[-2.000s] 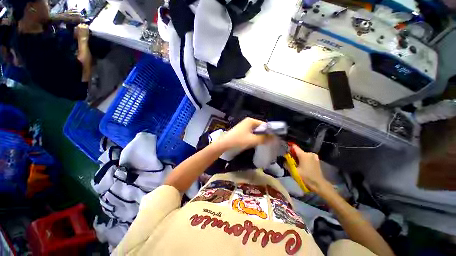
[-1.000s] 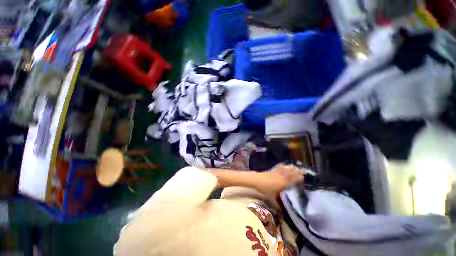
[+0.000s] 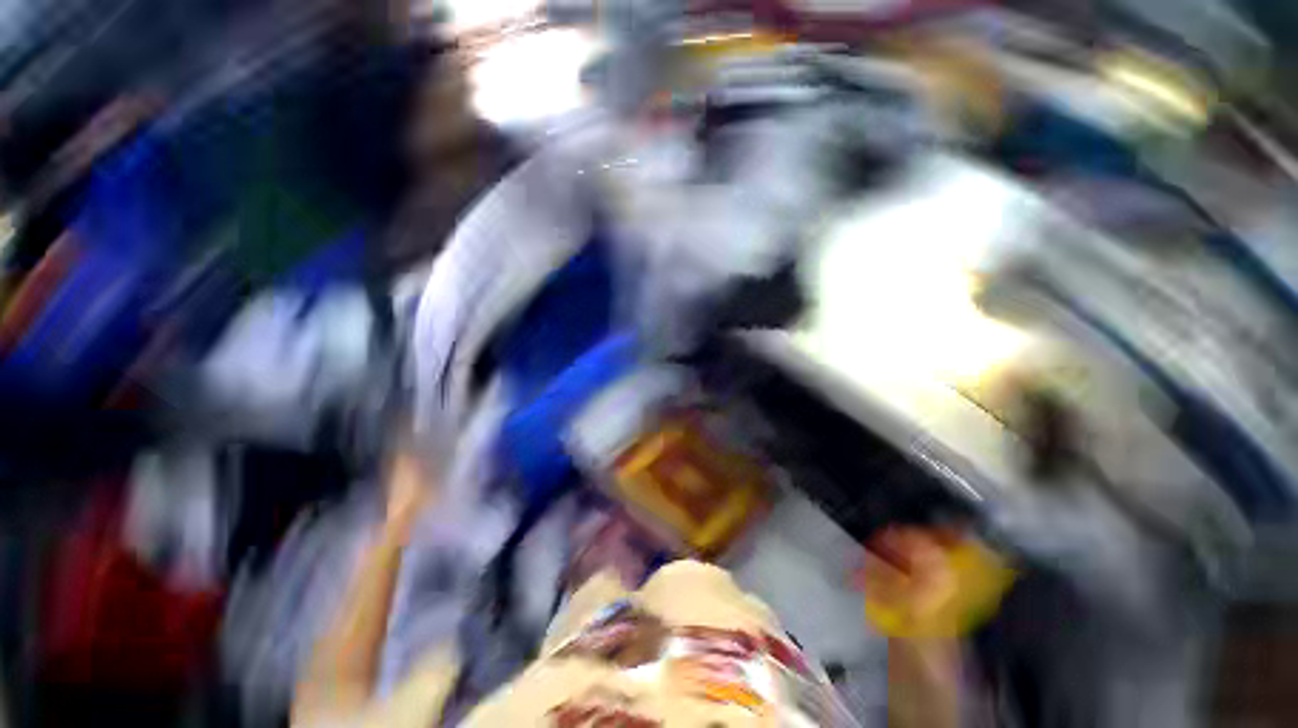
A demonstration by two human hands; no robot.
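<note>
The frame is heavily blurred. My right hand [image 3: 915,566] is at the lower right, around the yellow-handled scissors [image 3: 982,586]; the blades cannot be made out. My left hand [image 3: 409,491] is at the lower left, beside a long pale cloth piece [image 3: 444,306] that arcs upward. Whether its fingers hold this cloth cannot be told. Black-and-white garment pieces [image 3: 712,199] lie bunched at the near side of the white table [image 3: 911,285].
A blue basket [image 3: 562,405] stands left of centre. A brown-orange framed panel [image 3: 686,486] lies low in front of me. More pale cloth [image 3: 292,349] is at the left, with a red stool [image 3: 121,605] at the lower left. The blurred sewing machine [image 3: 1139,384] is at the right.
The view has swung back toward the table. My left hand now appears farther left, with pale cloth rising beside it. My right hand and the yellow scissors are back in view.
</note>
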